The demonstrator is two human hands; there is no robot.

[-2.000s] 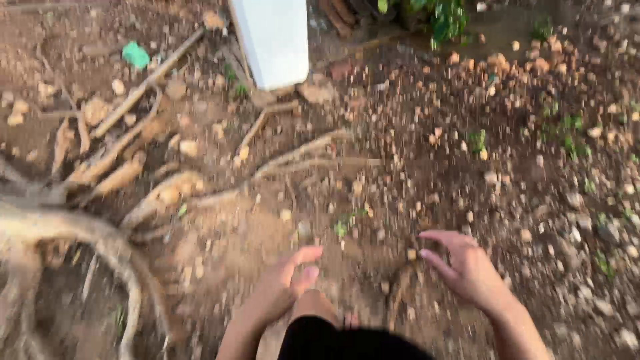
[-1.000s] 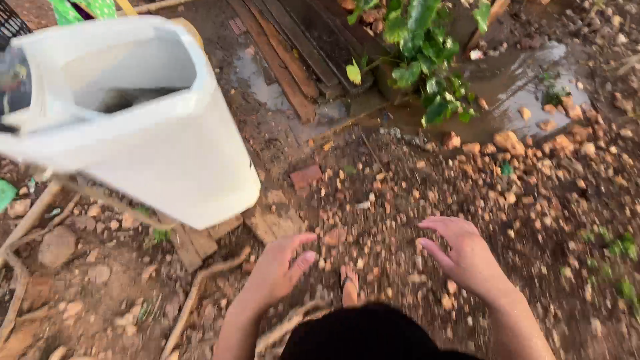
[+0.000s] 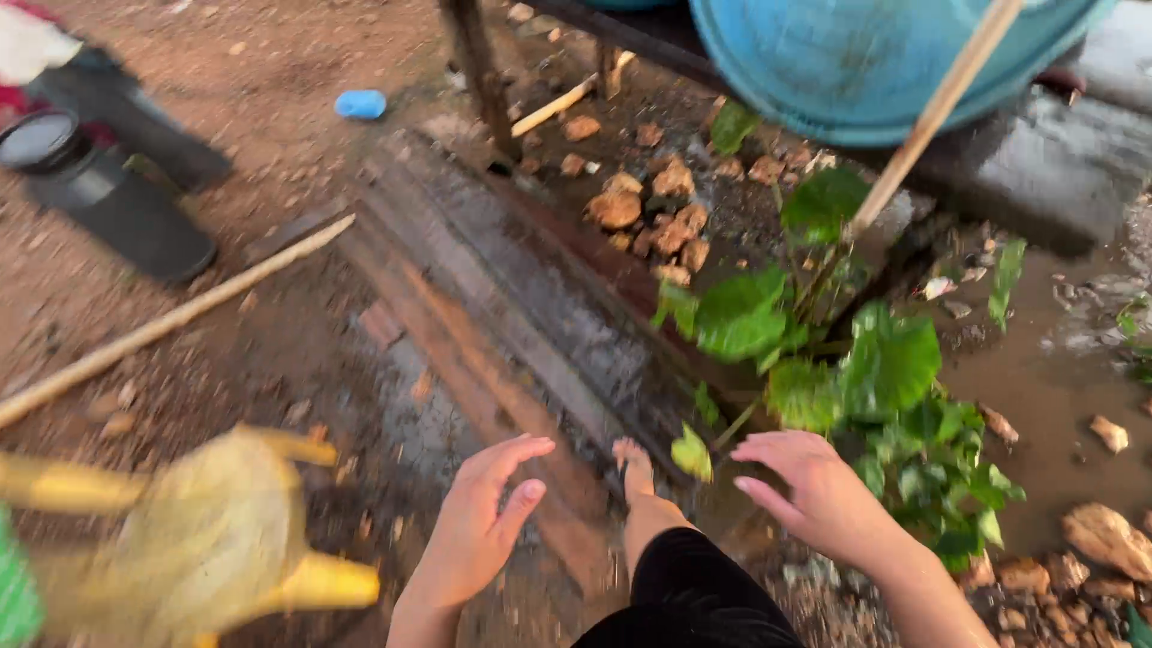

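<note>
My left hand [image 3: 481, 517] is held in the air at lower centre, thumb and fingers apart, with nothing in it. My right hand [image 3: 814, 490] hovers to the right in the same way, also holding nothing, close to a leafy green plant [image 3: 886, 360]. Between and beyond the hands, wet wooden planks [image 3: 531, 297] lie side by side on the muddy ground. My foot [image 3: 634, 454] rests on the planks' near end.
A yellow plastic chair or stool [image 3: 207, 522], blurred, lies at lower left. A long pole [image 3: 180, 315] crosses the left ground near a dark container [image 3: 117, 207]. A blue basin [image 3: 864, 63] sits on a raised wooden stand at the top. Orange stones [image 3: 666, 216] and muddy water [image 3: 1017, 351] lie at right.
The view has moved forward a lot, from bare soil with roots and past a white container to the planks and blue basin. Both hands stay raised and empty in front of me.
</note>
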